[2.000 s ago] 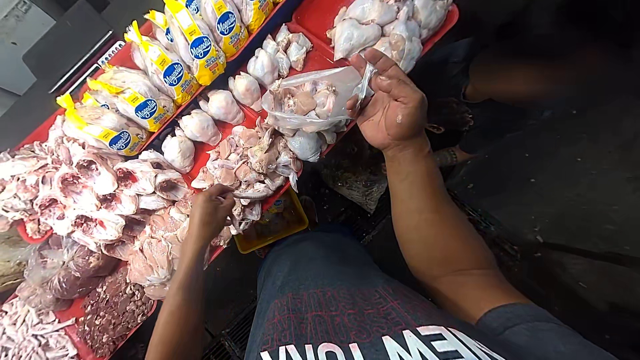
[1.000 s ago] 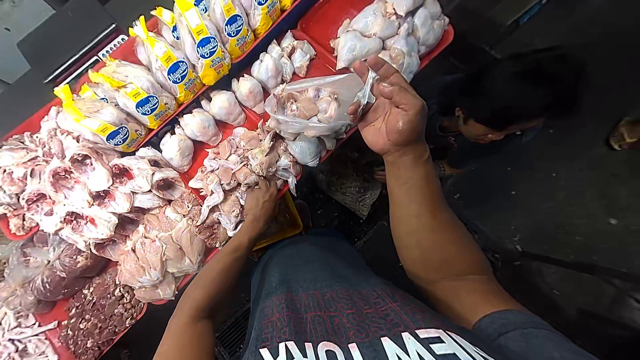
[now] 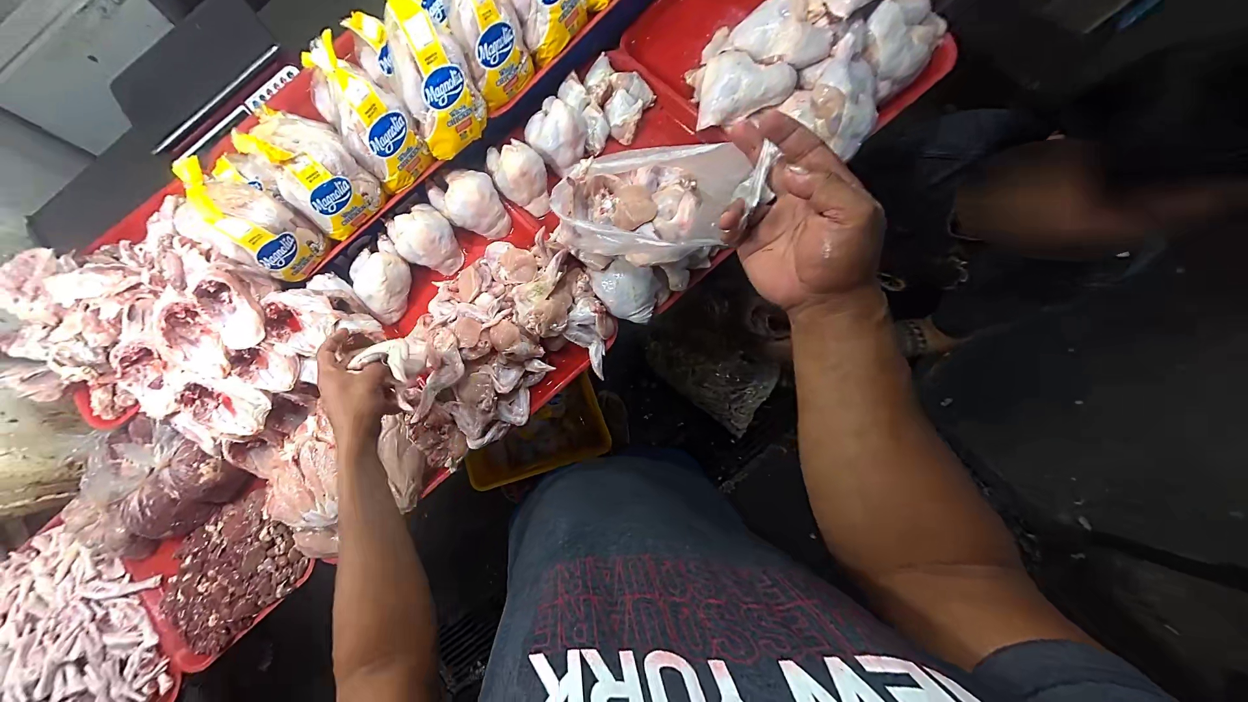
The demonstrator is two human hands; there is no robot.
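My right hand [image 3: 814, 210], palm up, grips the gathered mouth of a clear plastic bag [image 3: 648, 200] with chicken pieces in it, above the red trays. Between the thumb and fingers of my left hand [image 3: 353, 380] is a pale chicken wing [image 3: 400, 359], at the left edge of a heap of cut chicken pieces [image 3: 497, 322]. Chicken carcasses [image 3: 210, 331] lie beyond and left of that hand. A row of small whole pale chicken cuts [image 3: 424, 237] runs behind the heap.
Bagged whole chickens [image 3: 385, 127] stand along the back. More chicken cuts [image 3: 751, 83] fill a red tray at the upper right. Chicken feet [image 3: 73, 619] and dark giblets [image 3: 229, 575] lie lower left. A yellow crate [image 3: 546, 444] sits below the trays. Another person's arm [image 3: 1043, 190] is at right.
My left hand has moved left from the heap of pieces, where it was a second ago, and now holds a wing. The other person's head, seen at right a second ago, is out of clear view.
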